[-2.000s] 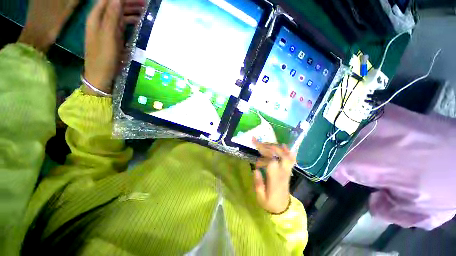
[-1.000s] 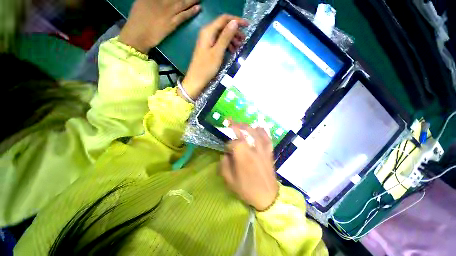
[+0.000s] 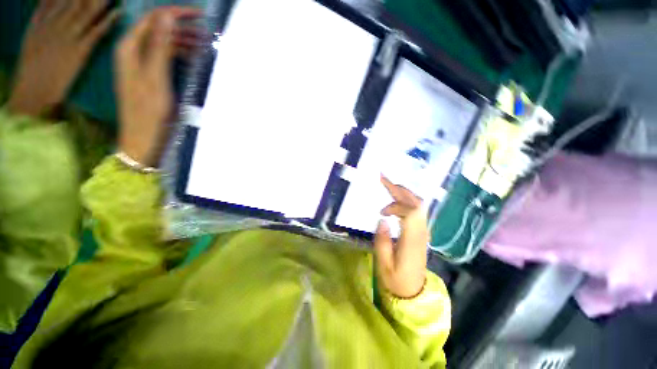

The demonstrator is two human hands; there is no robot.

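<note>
Two black-bordered tablets lie side by side in a silvery, crinkled tray. The left tablet (image 3: 281, 108) shows a blank white screen. The right tablet (image 3: 414, 130) shows a pale screen with a small blue mark near its middle. My right hand (image 3: 403, 230) is over the lower part of the right tablet, index finger extended to its screen, holding nothing. My left hand (image 3: 148, 79) is blurred at the left tablet's outer edge, its fingers bent; whether it touches the rim is unclear. White tabs sit on the tablets' long edges.
A white power strip (image 3: 529, 133) with cables and a pale yellow sheet (image 3: 497, 148) lies right of the tablets. A coworker's hand (image 3: 54, 58) and yellow-green sleeve are at the left. A person in pink-purple clothes (image 3: 576, 216) is at the right. Dark layers are on the far side.
My right hand has moved from the left tablet to the right one. The left tablet's icon page has turned plain white. A blue mark shows on the right screen. The camera view has shifted.
</note>
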